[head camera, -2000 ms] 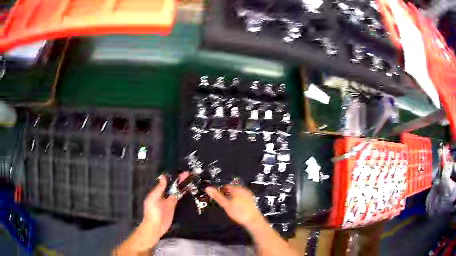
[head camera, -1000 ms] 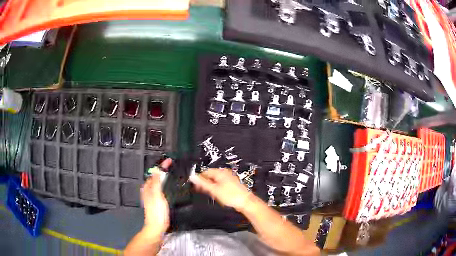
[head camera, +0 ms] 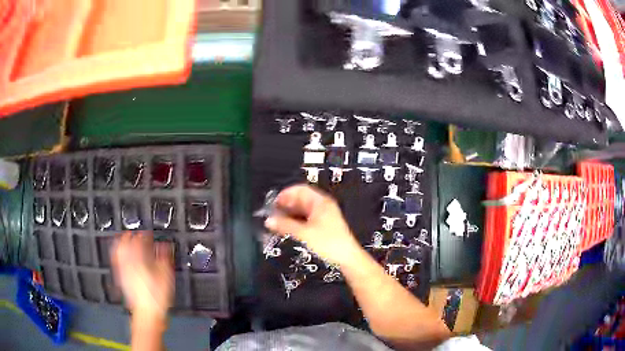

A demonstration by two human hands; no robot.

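My left hand (head camera: 144,271) is blurred over the third row of the black compartment tray (head camera: 227,274), fingers pointing down; whether it holds anything is hidden. Dark glossy units (head camera: 197,214) fill the tray's top two rows, and one pale, bright unit (head camera: 199,256) is in the rightmost third-row pocket. My right hand (head camera: 308,216) is over the left side of the black clip tray (head camera: 342,195), thumb and fingers closed on a silver spring clip (head camera: 266,206); whether a unit is in it is unclear. Clipped units (head camera: 368,158) stand in rows, with loose clips (head camera: 301,260) near the front.
A raised black tray of clipped units (head camera: 445,58) overhangs the back right, and an orange tray (head camera: 96,48) the back left. Right are a white slip (head camera: 456,216) and a red-orange tray of white-and-silver pieces (head camera: 490,240). A blue bin (head camera: 41,308) is low left.
My left hand has moved left from the clip tray to the compartment tray, where a unit now shows in the third row. The leftmost clipped unit is gone from its row. The view has shifted.
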